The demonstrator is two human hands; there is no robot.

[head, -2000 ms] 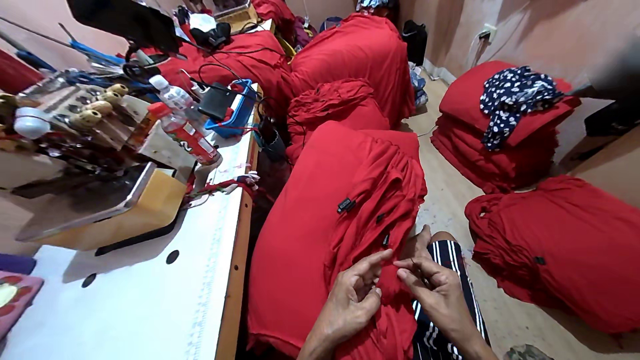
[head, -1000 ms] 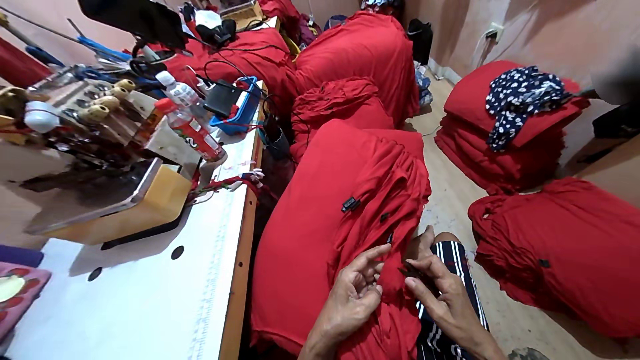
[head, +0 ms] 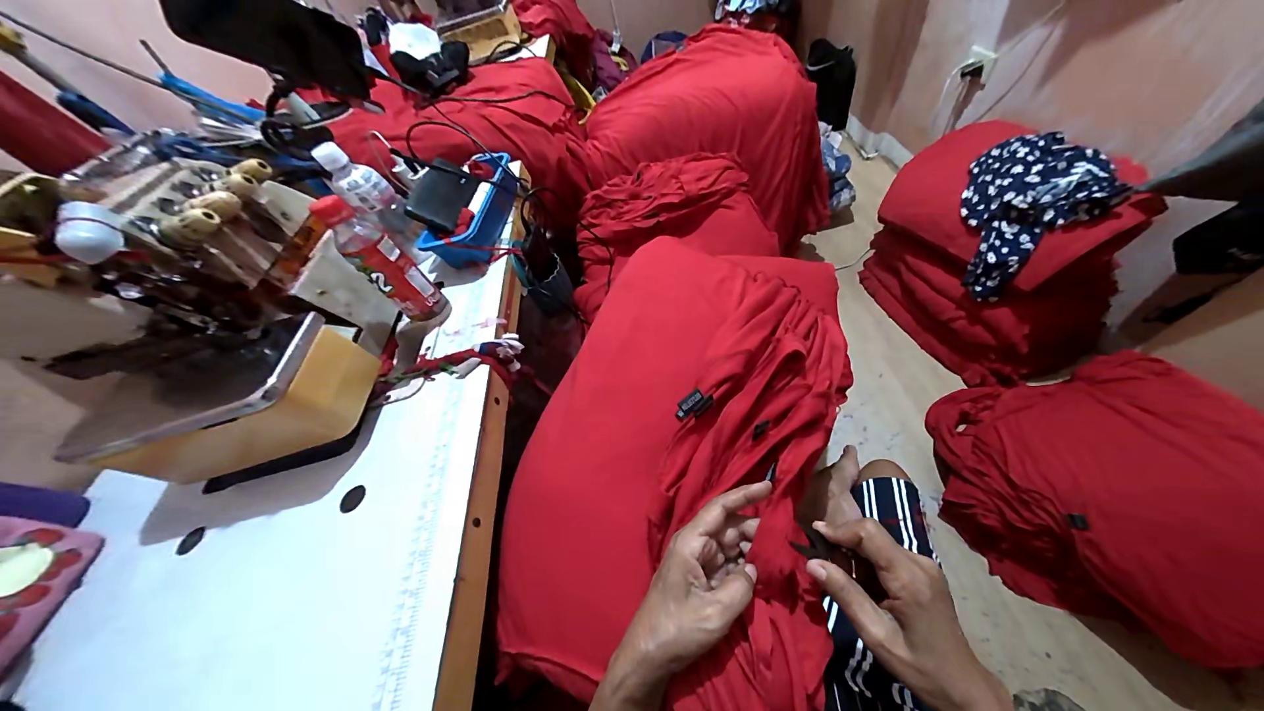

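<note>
Red fabric garments (head: 612, 474) lie in a long heap in front of me, with small black labels (head: 693, 403) on them. Over the heap's near right part is my left hand (head: 703, 578), palm turned up and fingers curled; whether it pinches any cloth cannot be told. My right hand (head: 889, 592) holds a small dark pointed tool (head: 812, 545), perhaps thread snips, between thumb and index finger, just right of my left hand. Beneath the right hand is a knee in dark striped cloth (head: 894, 504).
Left stands a white sewing table (head: 296, 592) with an overlock-type sewing machine (head: 237, 395), a red-capped bottle (head: 380, 259) and a blue basket (head: 479, 222). More red fabric piles stand behind and right (head: 1116, 504), one under a navy patterned cloth (head: 1027, 197).
My right hand's fingers have parted slightly from the left hand since two seconds ago, and the dark tool now shows between them. The red heap keeps its place.
</note>
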